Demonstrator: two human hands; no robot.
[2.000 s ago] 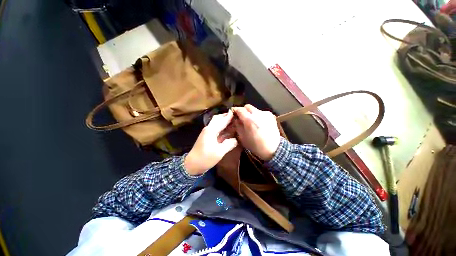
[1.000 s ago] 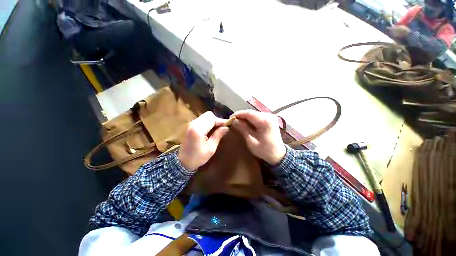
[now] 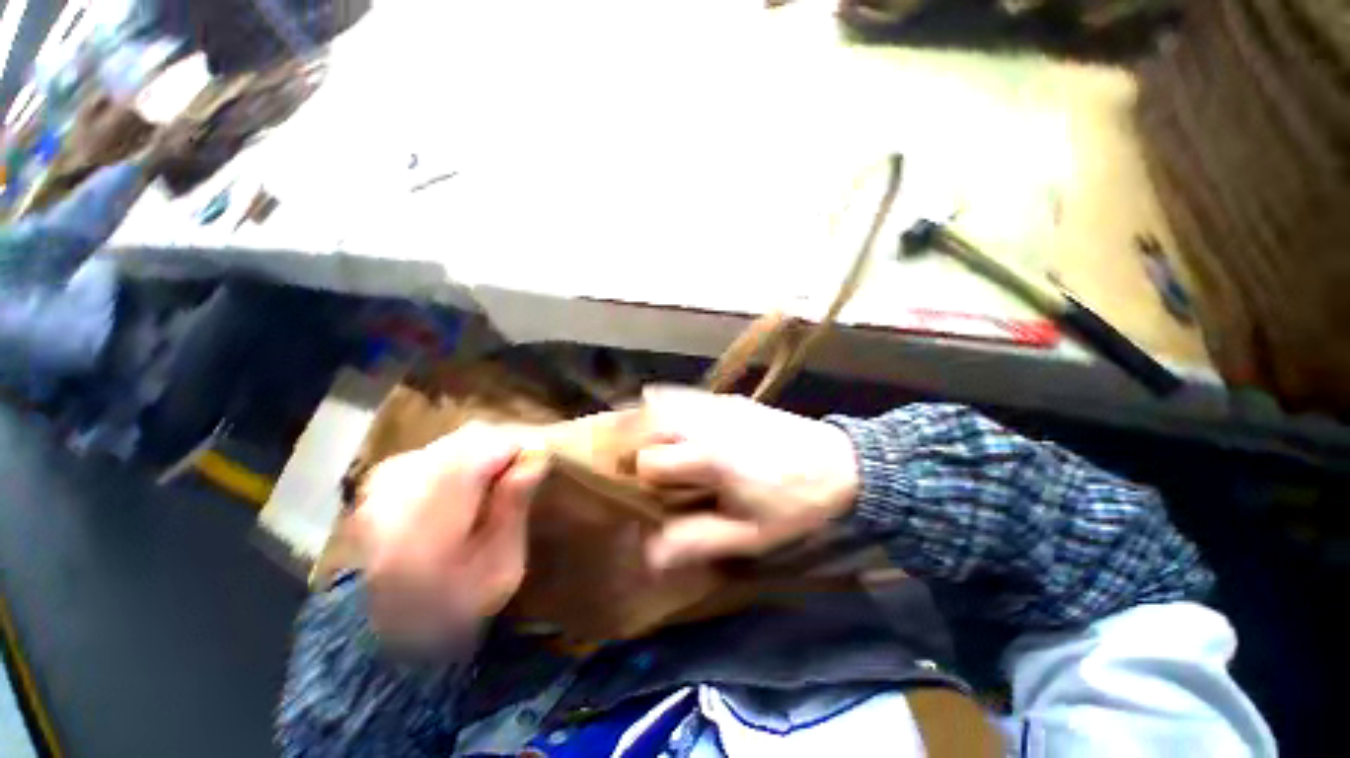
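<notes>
A brown tote bag [image 3: 592, 555] lies on the lap against the table edge, its mouth facing up. My left hand [image 3: 452, 518] is blurred and pinches the bag's top edge at the left. My right hand [image 3: 748, 474] grips the same edge further right, fingers curled over it. The rim runs between the two hands. A shoulder handle [image 3: 851, 267] stands up behind my right hand, over the table edge. The fingers hide parts of the rim.
A hammer [image 3: 1022, 289] and a small dark tool [image 3: 1165, 277] lie on the white table [image 3: 592, 163]. Brown stacked panels [image 3: 1273, 193] stand at the right. A red strip [image 3: 992, 326] lies along the edge. People, blurred, are at far left.
The view has turned, so the table now runs across the picture. My hands have moved apart along the bag's rim, the left one lower and further left. The bag mouth edge shows between them.
</notes>
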